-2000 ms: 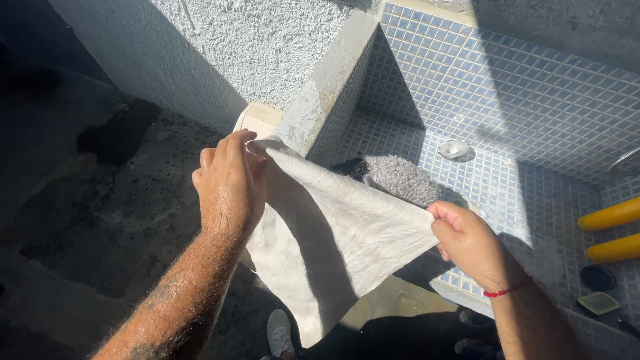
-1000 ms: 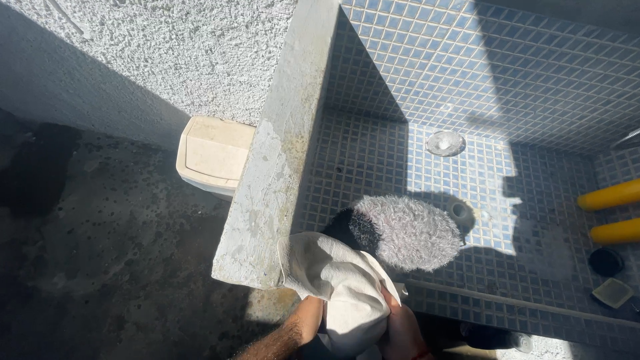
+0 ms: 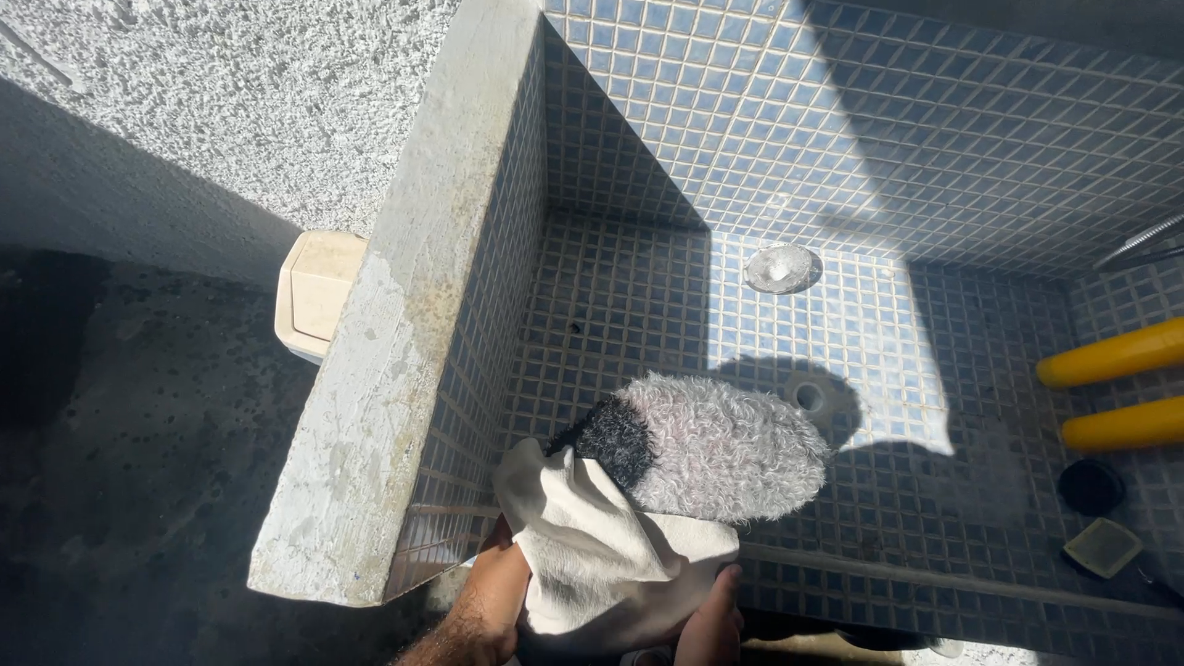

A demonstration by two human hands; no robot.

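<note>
A white cloth (image 3: pixel 592 564) is bunched at the bottom middle, against the back end of a curly-coated grey dog (image 3: pixel 731 449) with black fur (image 3: pixel 615 439) at its near left. The dog stands in a blue-tiled basin, seen from above. My left hand (image 3: pixel 495 583) holds the cloth's left side, its fingers mostly hidden behind the fabric. At the cloth's right edge my right hand (image 3: pixel 712 620) has its thumb up along the fabric; the other fingers are hidden.
The basin's concrete edge (image 3: pixel 398 314) runs along the left, with a beige lidded bin (image 3: pixel 324 282) beyond it. A metal drain cover (image 3: pixel 782 268) and a round fitting (image 3: pixel 809 396) lie past the dog. Yellow tubes (image 3: pixel 1119 351), a dark round object (image 3: pixel 1091 487) and a brush (image 3: pixel 1103 548) are at right.
The cloth, stretched between both hands two seconds ago, is now bunched lower down near the black fur. Both hands have come closer together. The view has shifted toward the basin.
</note>
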